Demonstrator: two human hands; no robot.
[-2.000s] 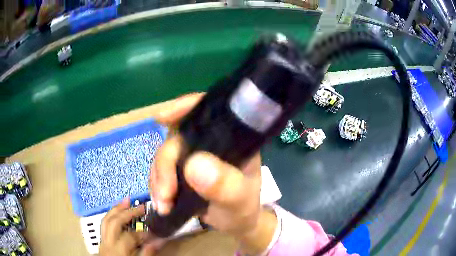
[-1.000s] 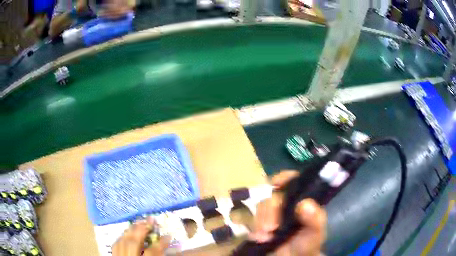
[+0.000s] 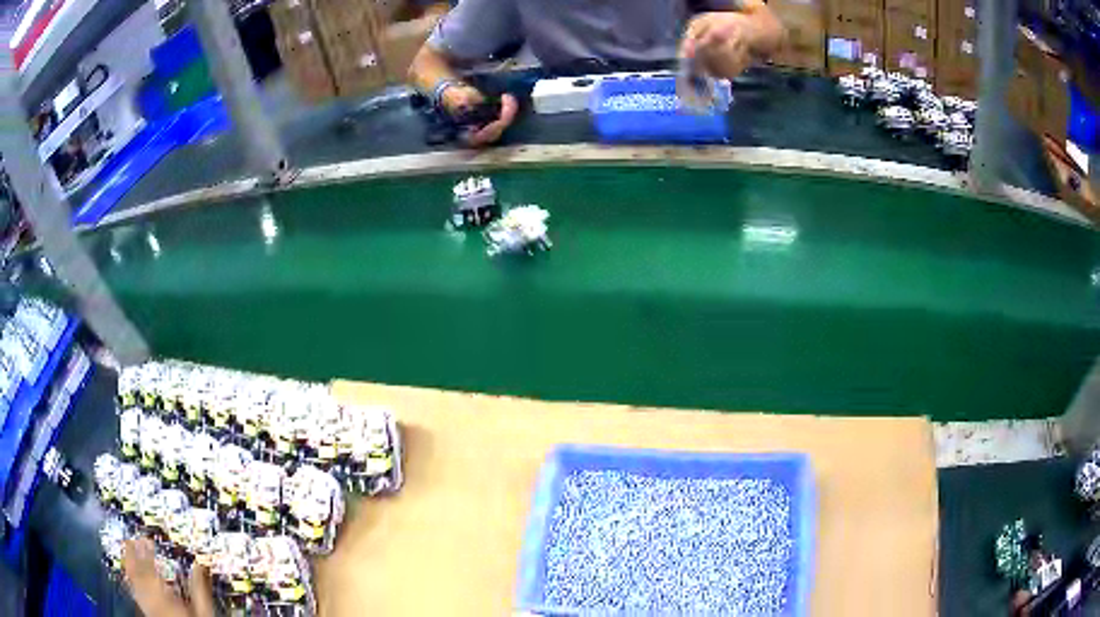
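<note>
My left hand (image 3: 167,586) is cut off by the bottom edge at the lower left. Its fingers are at the near row of stacked assemblies (image 3: 229,476), grey-white units with yellow and black spots. Whether they grip a unit cannot be told. My right hand is not in view. A dark object with a pale patch (image 3: 1071,593), possibly the electric screwdriver, is cut off at the lower right corner. The light-blue screw bin (image 3: 806,518), full of tiny silvery screws, lies on the tan cardboard sheet (image 3: 446,482).
Two white units (image 3: 521,229) sit on the green conveyor belt (image 3: 676,325). Across it, a person in grey works beside another blue bin (image 3: 657,125) and loose units (image 3: 905,106). A green board (image 3: 1011,548) lies at right. Pale posts stand left and right; blue trays (image 3: 27,362) are at far left.
The view has swung left and up, bringing the stacked rows and the person opposite into view. My left hand has gone from the fixture to the stacked rows. My right hand has left the picture.
</note>
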